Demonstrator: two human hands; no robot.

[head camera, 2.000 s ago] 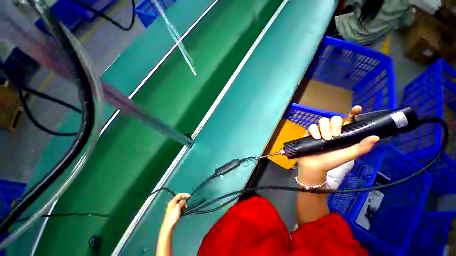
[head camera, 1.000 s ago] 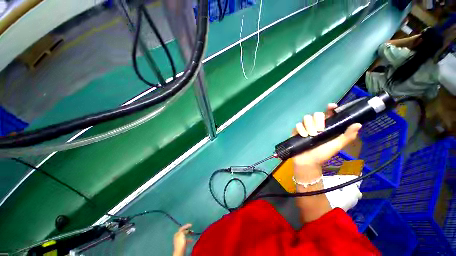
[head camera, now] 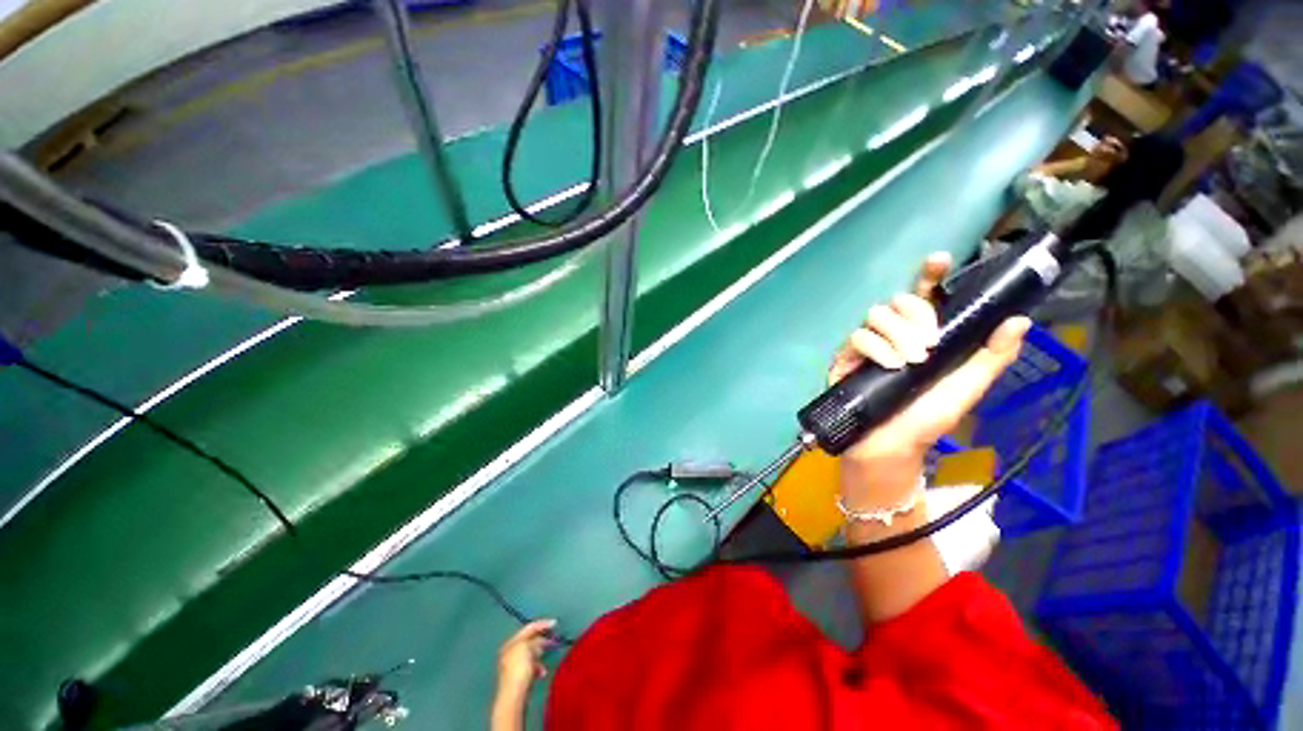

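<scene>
My right hand (head camera: 915,369) is closed around a thick black electric screwdriver (head camera: 936,343). Its long thin metal bit points down left, over the bench edge. The black power cord (head camera: 943,536) runs from its rear, down past my wrist and across in front of me. A small inline connector (head camera: 702,470) lies on the green bench (head camera: 572,521) beside a loop of thin cable. My left hand (head camera: 525,654) is low in the picture, partly cut off, with its fingertips at a thin black cable (head camera: 455,576) on the bench.
A metal post (head camera: 617,271) stands at the belt's edge. A thick black hose (head camera: 429,264) with clear tubing hangs across the upper left. Blue crates (head camera: 1179,571) stand at the right. A blurred metal-tipped tool (head camera: 336,704) shows at the bottom left. A person (head camera: 1079,179) sits farther along the bench.
The view has swung toward the far end of the line. The screwdriver stays in my right hand and now tilts more steeply. The connector, earlier off the bench near the bit, now lies apart from it.
</scene>
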